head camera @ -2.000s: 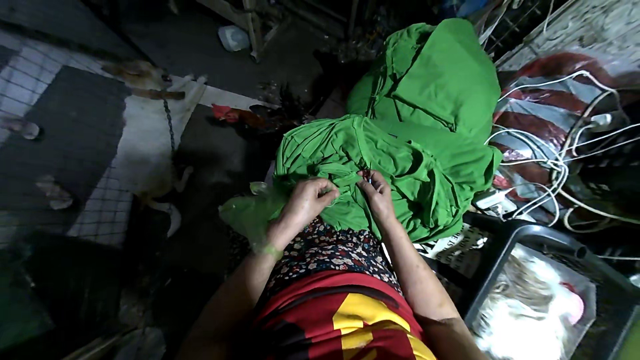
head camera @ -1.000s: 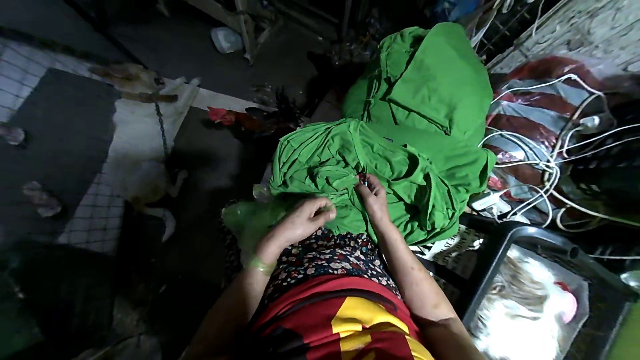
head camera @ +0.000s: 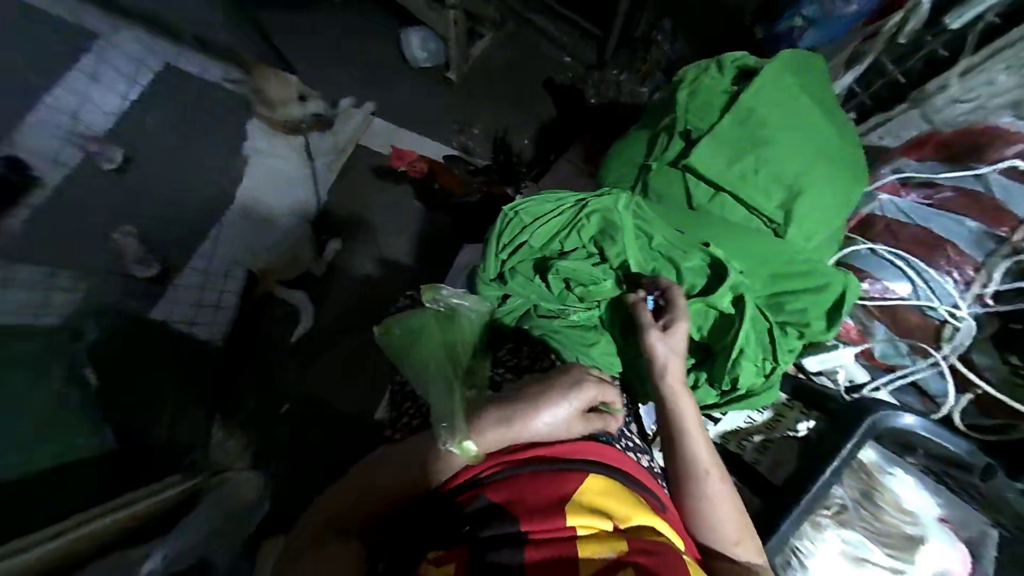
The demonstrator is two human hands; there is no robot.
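Green fabric (head camera: 576,264) lies gathered in folds over my lap, joined to or against a larger green bundle (head camera: 776,144) behind it. My right hand (head camera: 662,320) rests at the folds with thumb and fingers pinched around a small dark tool, partly hidden, its kind unclear. Nearer my body, my left hand (head camera: 572,400) is curled over the patterned cloth on my lap, with a bit of green showing at its fingers. A translucent green plastic bag (head camera: 440,352) hangs at my left wrist.
On the left a chained dog (head camera: 280,168) lies on the tiled floor, beside a rooster (head camera: 436,172). White cords (head camera: 944,312) cross a red and white plastic-wrapped bundle (head camera: 944,200) on the right. A dark plastic crate (head camera: 880,424) holding pale material stands at the lower right.
My left hand has drawn back from the green fabric toward my waist, and the plastic bag now stands out at that wrist. My right hand stays at the folds.
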